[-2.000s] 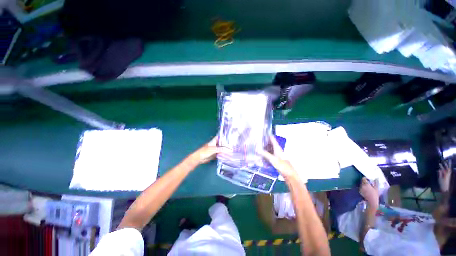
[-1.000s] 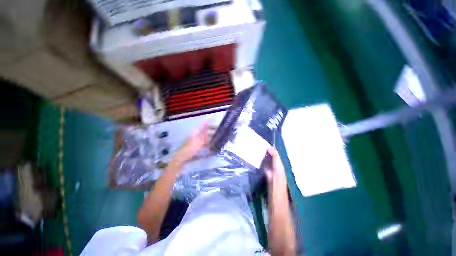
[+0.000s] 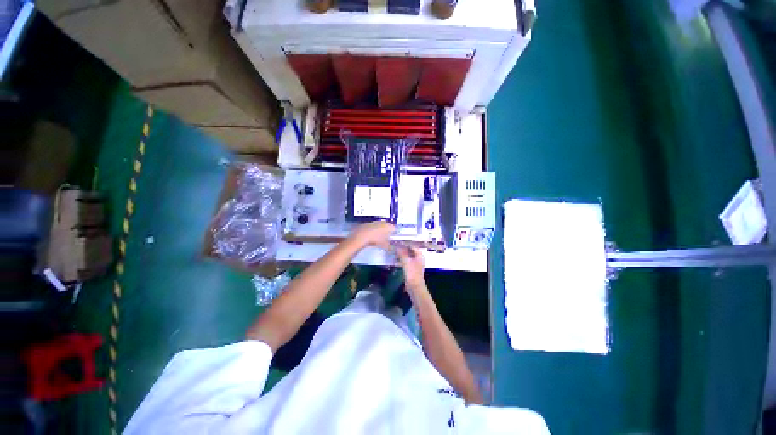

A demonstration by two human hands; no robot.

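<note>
The product box (image 3: 373, 174), dark with a white label on its near end, lies in clear shrink film on the bar sealer (image 3: 319, 204). Its far end reaches the red-lit conveyor rollers (image 3: 340, 121). My left hand (image 3: 373, 235) is at the near edge of the box, at the seal bar (image 3: 328, 241). My right hand (image 3: 410, 260) is just to its right, closer to me. Both hands seem to pinch the film's near end, but the film between the fingers is too small to see clearly.
The shrink tunnel (image 3: 383, 38) with rust-red heat curtain (image 3: 374, 78) stands beyond. The sealer control box (image 3: 475, 208) is right of the bed. A scrap carton (image 3: 247, 217) of film is left. A white stack (image 3: 556, 276) lies on the green bench by a metal post (image 3: 681, 257).
The view has turned from the bench to the sealer. The box, held tilted in both hands a second ago, now lies flat on the sealer bed. Both hands have moved to its near end.
</note>
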